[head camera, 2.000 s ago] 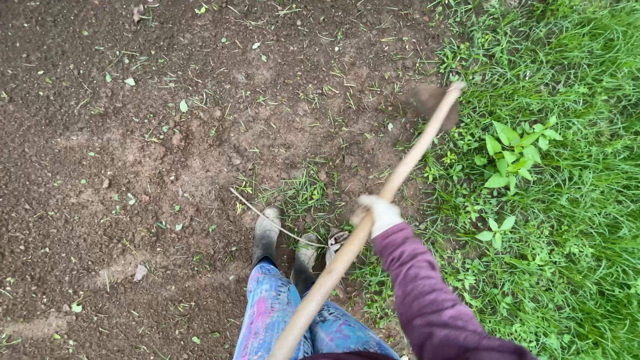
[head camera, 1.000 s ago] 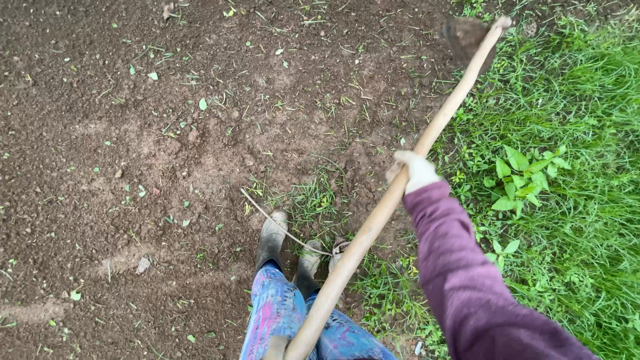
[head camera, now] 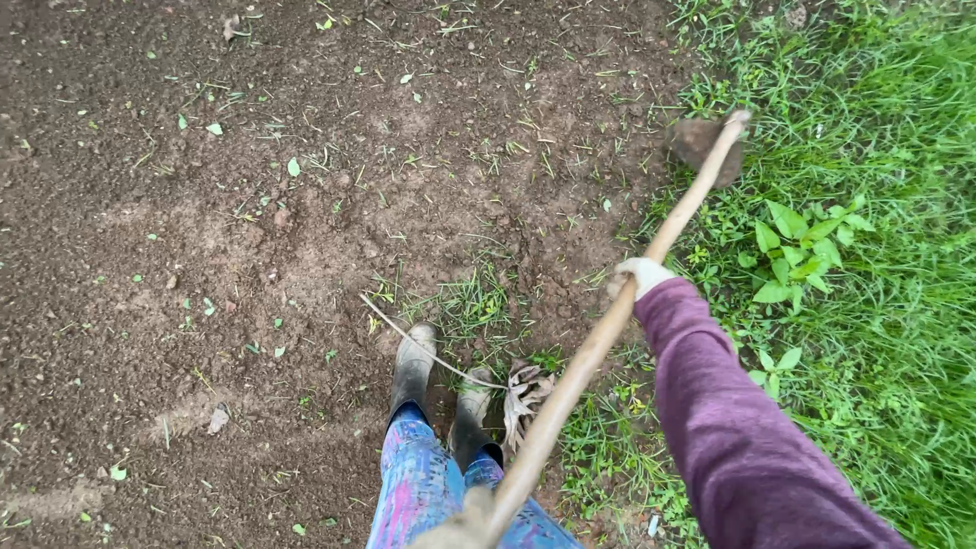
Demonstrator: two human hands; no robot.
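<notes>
My right hand [head camera: 639, 277], in a whitish glove with a purple sleeve behind it, is closed around the middle of a long wooden hoe handle [head camera: 572, 381]. At the bottom edge, my left hand [head camera: 457, 528], also gloved and blurred, grips the handle's lower part. The handle slants up to the right. Its dirt-brown hoe blade [head camera: 695, 145] is at the border between bare soil and grass, blurred; whether it touches the ground I cannot tell.
Two muddy boots [head camera: 415, 362] stand on brown soil [head camera: 229, 252]. A dry leaf [head camera: 524, 400] with a long stalk lies against them, the stalk crossing the boots. Green grass [head camera: 900, 328] and a broad-leaved plant [head camera: 804, 252] grow on the right.
The hoe blade moved up toward the top edge one second ago and is now back lower, beside the grass. My right hand has stayed around the handle. My left hand has come more into view.
</notes>
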